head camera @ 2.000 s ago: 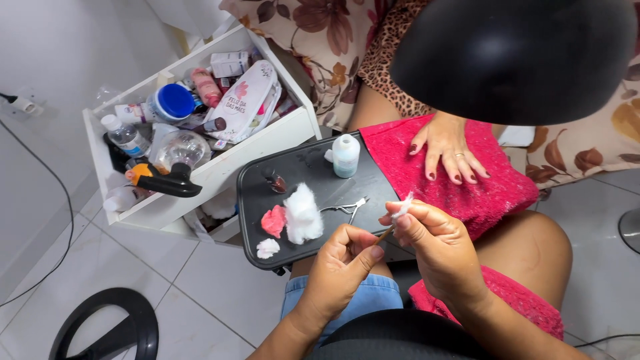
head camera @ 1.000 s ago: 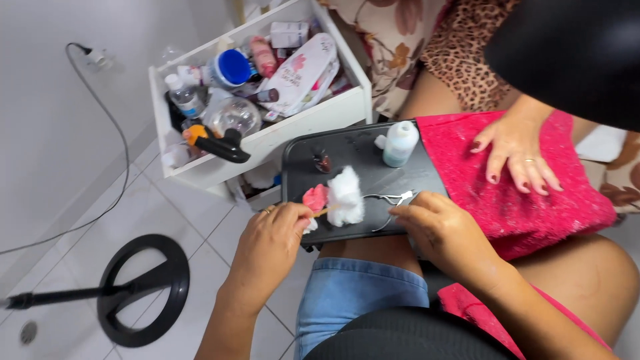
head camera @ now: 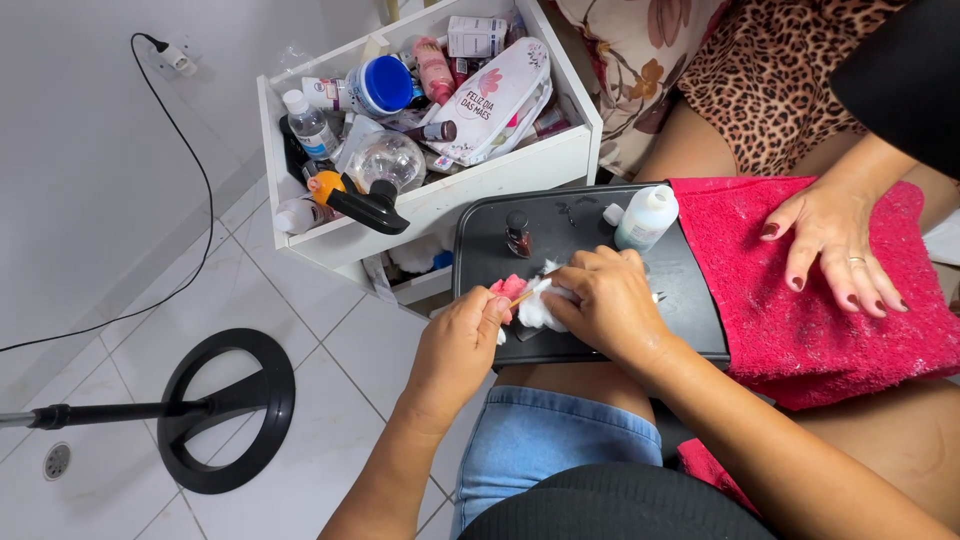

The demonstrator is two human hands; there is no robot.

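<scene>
My left hand (head camera: 461, 341) pinches a thin wooden stick (head camera: 520, 299) beside a pink cotton piece (head camera: 508, 289) at the near left of the black tray (head camera: 592, 346). Across from it, my right hand (head camera: 607, 296) has its fingertips closed on the white cotton wad (head camera: 541, 309), at the stick's other end. Behind my hands stand a dark red nail polish bottle (head camera: 518, 236) and an uncapped plastic bottle (head camera: 646, 219) with a white cap (head camera: 613, 214) next to it. Metal tips (head camera: 660, 298) show past my right hand; the rest of that tool is hidden.
Another person's hand (head camera: 832, 232) lies spread on a red towel (head camera: 757, 300) at the right. A black lamp shade (head camera: 900, 82) hangs at upper right. An open white drawer (head camera: 487, 176) full of bottles stands behind the tray. A round black stand base (head camera: 281, 405) rests on the floor.
My right hand has moved left from the metal nippers to the white cotton. Two seconds ago both hands were together at the tray's near right edge, with cotton in the right fingers.
</scene>
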